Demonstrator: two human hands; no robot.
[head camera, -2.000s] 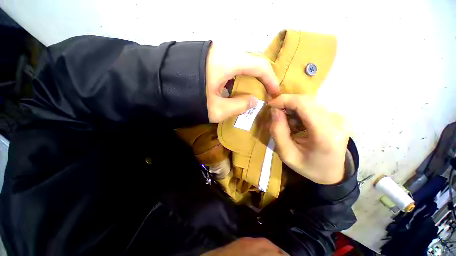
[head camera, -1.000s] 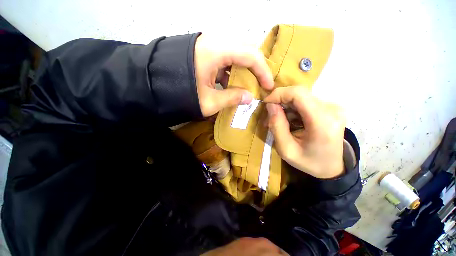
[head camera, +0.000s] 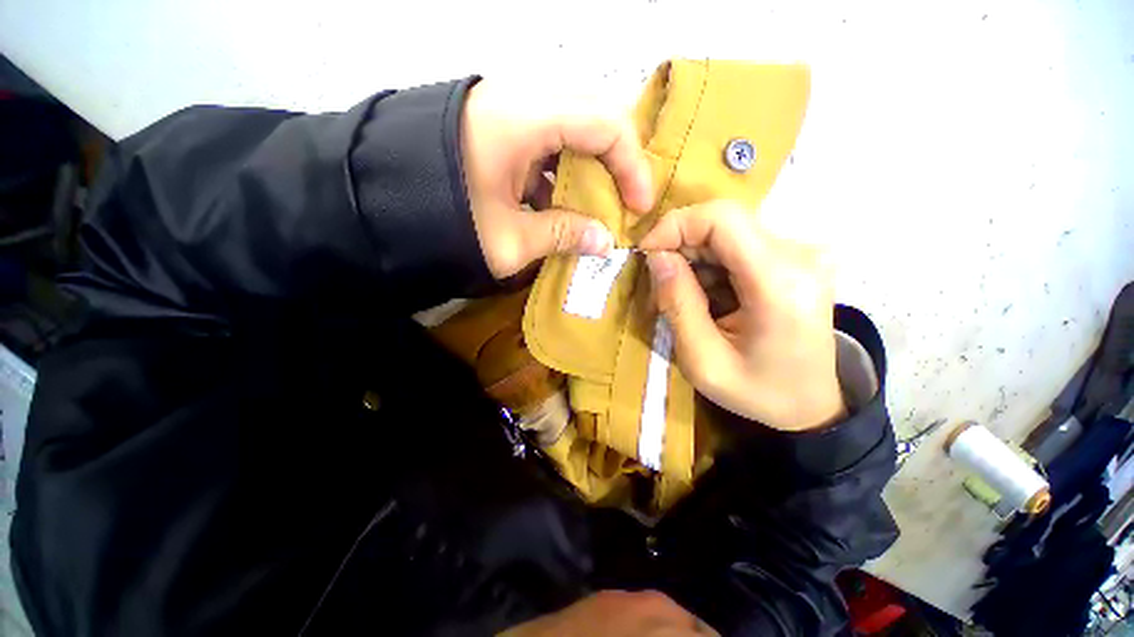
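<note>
The mustard-yellow garment (head camera: 746, 106) lies bunched at the table edge, a grey-blue button (head camera: 740, 154) on its upper part. A small white label (head camera: 594, 286) lies on the rounded flap (head camera: 566, 342). A long white strip (head camera: 654, 404) runs beside it. My left hand (head camera: 547, 187) grips the flap, its thumb at the label's upper edge. My right hand (head camera: 746, 317) pinches thumb and forefinger at the label's upper right corner, close to the left fingers. A tiny bit of what looks like a needle shows at the pinch; the rest is hidden.
On the white table (head camera: 970, 174), a white thread spool (head camera: 997, 468) lies at the right, with small scissors (head camera: 918, 441) beside my right sleeve. Dark cloth (head camera: 1057, 535) and clutter are at the lower right. Something red (head camera: 871, 604) shows below the table.
Both hands and the garment have shifted slightly left and up in view. The grips look much the same, with the right fingertips still by the label's corner.
</note>
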